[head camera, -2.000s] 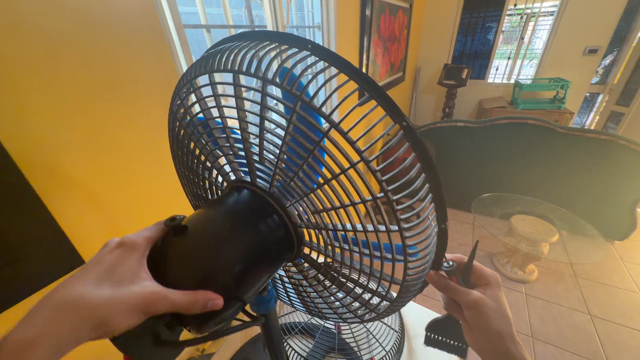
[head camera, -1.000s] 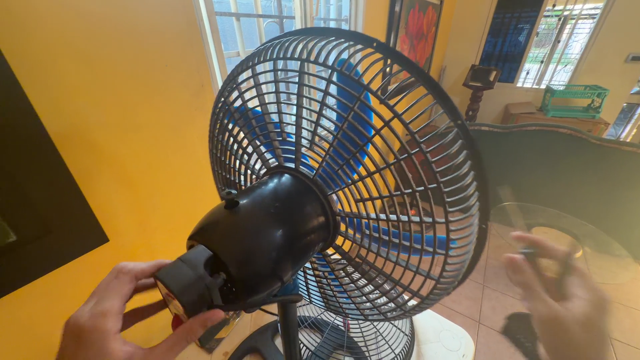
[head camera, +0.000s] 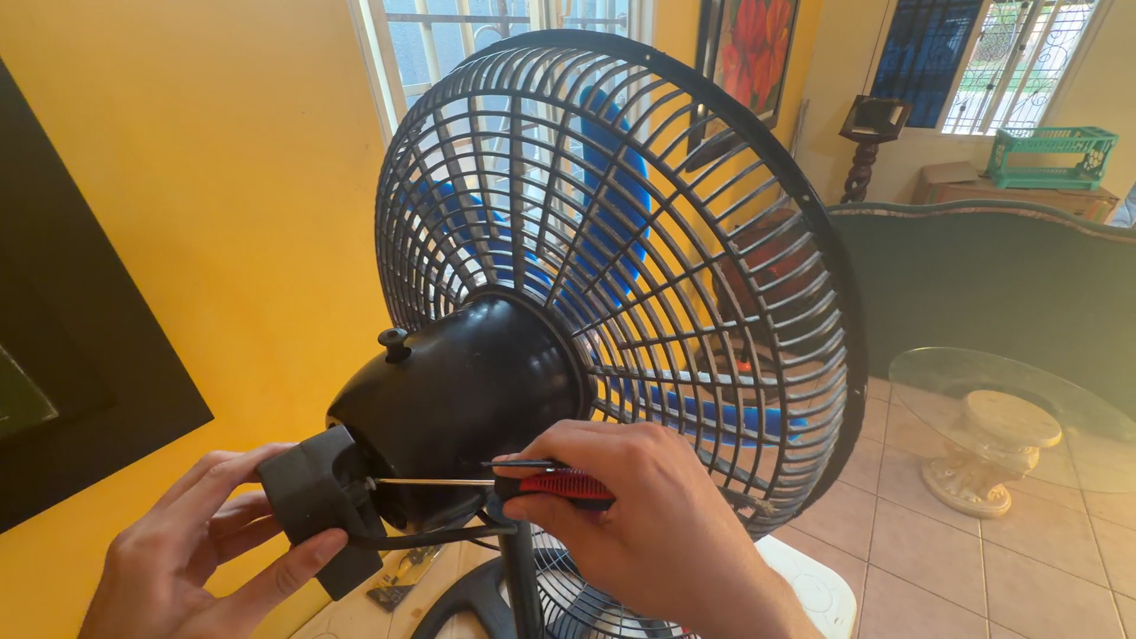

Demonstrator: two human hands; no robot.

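An electric fan with a black grille (head camera: 621,222) and blue blades (head camera: 612,195) fills the middle, seen from behind. Its black motor housing (head camera: 461,382) has a knob (head camera: 394,344) on top. Behind the housing, my left hand (head camera: 213,550) holds a black plastic box-shaped part (head camera: 311,506), from which a black cable (head camera: 435,537) runs toward the stand. My right hand (head camera: 639,515) grips a red and black screwdriver (head camera: 559,485), its shaft pointing left with the tip at a small screw on that part. A thin dark item (head camera: 524,464) is also between those fingers; what it is, I cannot tell.
Below the fan, a second grille (head camera: 568,586) lies on a white table (head camera: 821,577). A small yellow and black package (head camera: 399,577) is beside the stand. A glass-topped table (head camera: 1012,417) and a green sofa back (head camera: 958,284) stand to the right; a yellow wall (head camera: 222,177) rises at left.
My right hand has come in from the right side to the box-shaped part with the screwdriver. My left hand, on the motor housing two seconds ago, now holds the box-shaped part.
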